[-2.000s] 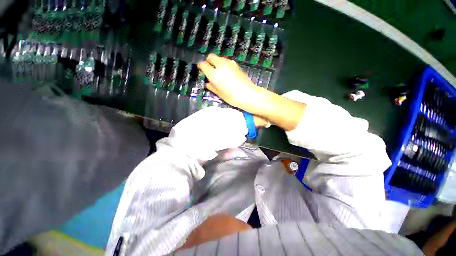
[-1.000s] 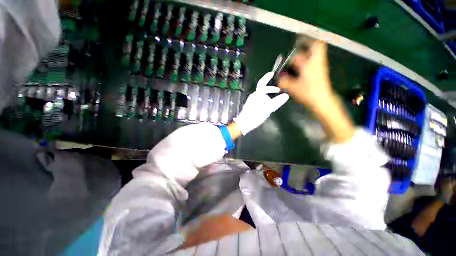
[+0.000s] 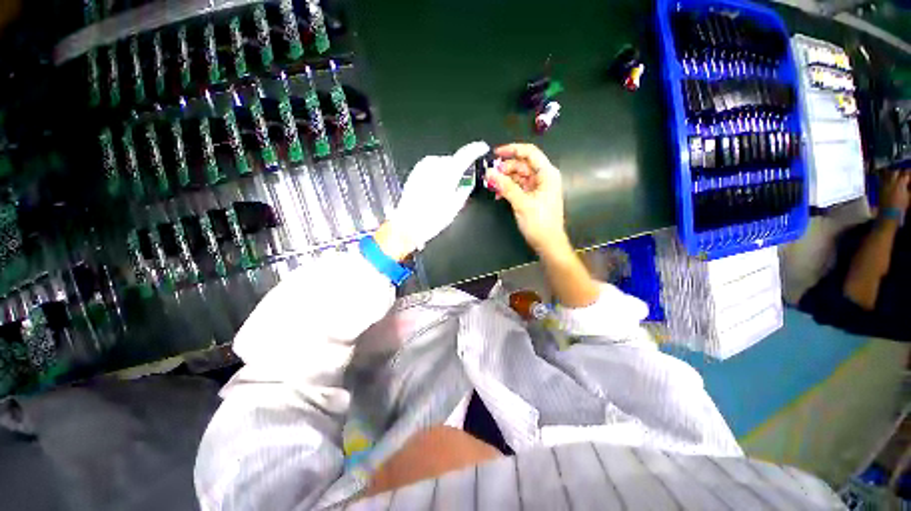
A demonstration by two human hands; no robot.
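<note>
My left hand [image 3: 438, 196], in a white glove with a blue wrist band, and my bare right hand [image 3: 531, 190] meet over the dark green mat. Between their fingertips they hold a small black subassembly [image 3: 486, 172] with a bit of green at the glove side and a white and red bit at the right fingers. Most of it is hidden by the fingers. Farther out on the mat lie a loose black part with a white and red piece [image 3: 545, 112] and a similar one [image 3: 632, 72].
Clear trays [image 3: 330, 190] with rows of green circuit boards [image 3: 235, 135] stand at the left. A blue bin [image 3: 683, 160] of black parts stands at the right, with a white stack [image 3: 744, 299] below it. A brown bottle [image 3: 523, 303] is near my lap. Another person's arm [image 3: 874, 250] shows at far right.
The view has shifted to the right. My right hand has come from farther out on the mat to meet my gloved left hand, and both now hold the small black piece.
</note>
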